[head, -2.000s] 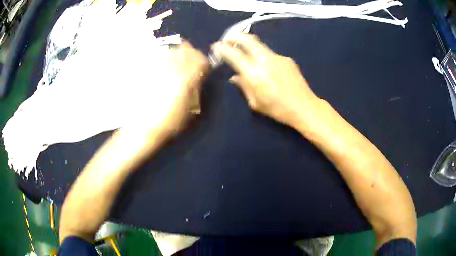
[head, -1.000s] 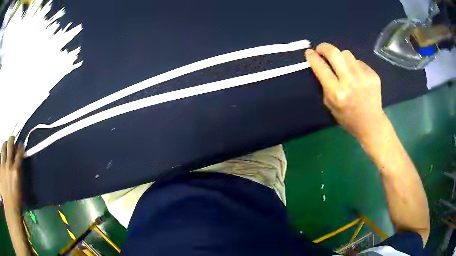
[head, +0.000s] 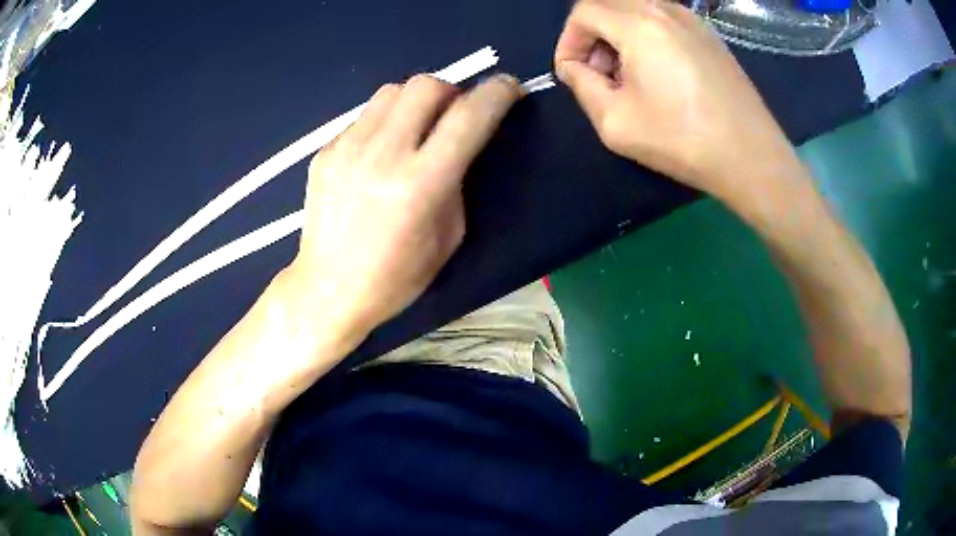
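A long white fabric strip (head: 199, 213) lies as two near-parallel lines on the dark pressing table (head: 262, 63), joined by a thin bend at the left. My left hand (head: 393, 188) lies palm down over the strip's right part, its fingertips on the lower line near its end. My right hand (head: 650, 89) has thumb and forefinger pinched together at the ragged tip of that lower line. The upper line's end lies loose above my left hand. The strip under my left palm is hidden.
A broad pile of white strips (head: 31, 230) with ragged ends lies at the far left. The steam iron (head: 786, 26), cut off by the top edge, sits beside a pale sheet (head: 907, 47) at the upper right. The table's front edge runs near my body, with green floor beyond.
My left hand has moved from the far left to the strip's right end. My right hand has shifted up and left in view and now pinches the lower line's tip. The view has shifted.
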